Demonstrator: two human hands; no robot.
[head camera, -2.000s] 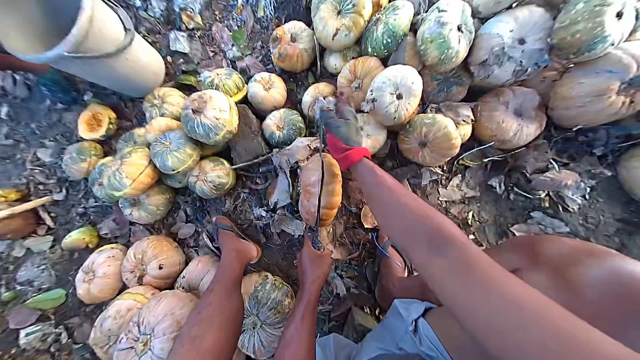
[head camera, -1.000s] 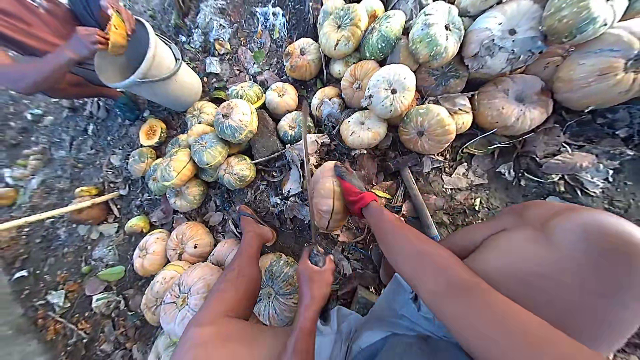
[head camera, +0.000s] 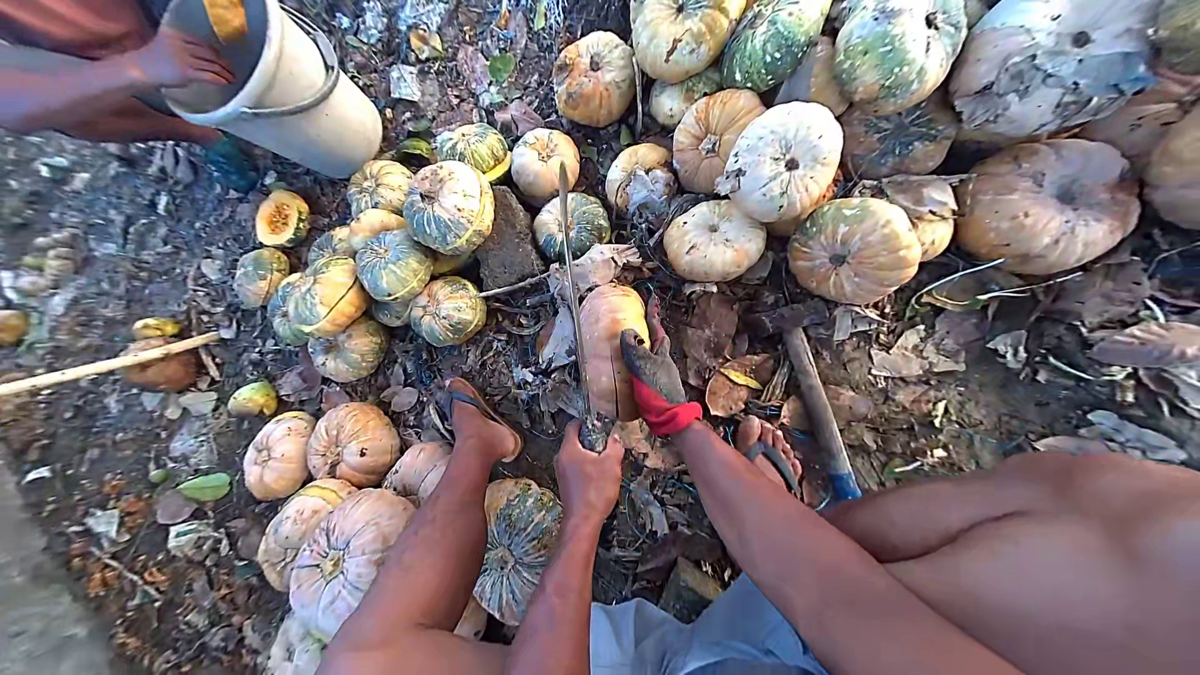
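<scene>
An orange-tan pumpkin stands on edge on the leafy ground between my feet, with a dark line down its side. My right hand, in a dark glove with a red cuff, grips its right side. My bare left hand is closed round the dark handle of a long-bladed machete. The blade points away from me along the pumpkin's left side; whether it touches the skin I cannot tell. To the right of my gloved hand lies a tool with a wooden handle, its head partly hidden.
Striped small pumpkins lie left of the blade, near a stone. Larger pumpkins are heaped at upper right, others beside my left leg. Another person's hand is at a whitish bucket. A pale stick lies left.
My gloved hand has gone from beyond the pumpkin, by the blade's far part, to the pumpkin's right side. The blade has moved from across the pumpkin to its left. The other person's hand has come into view.
</scene>
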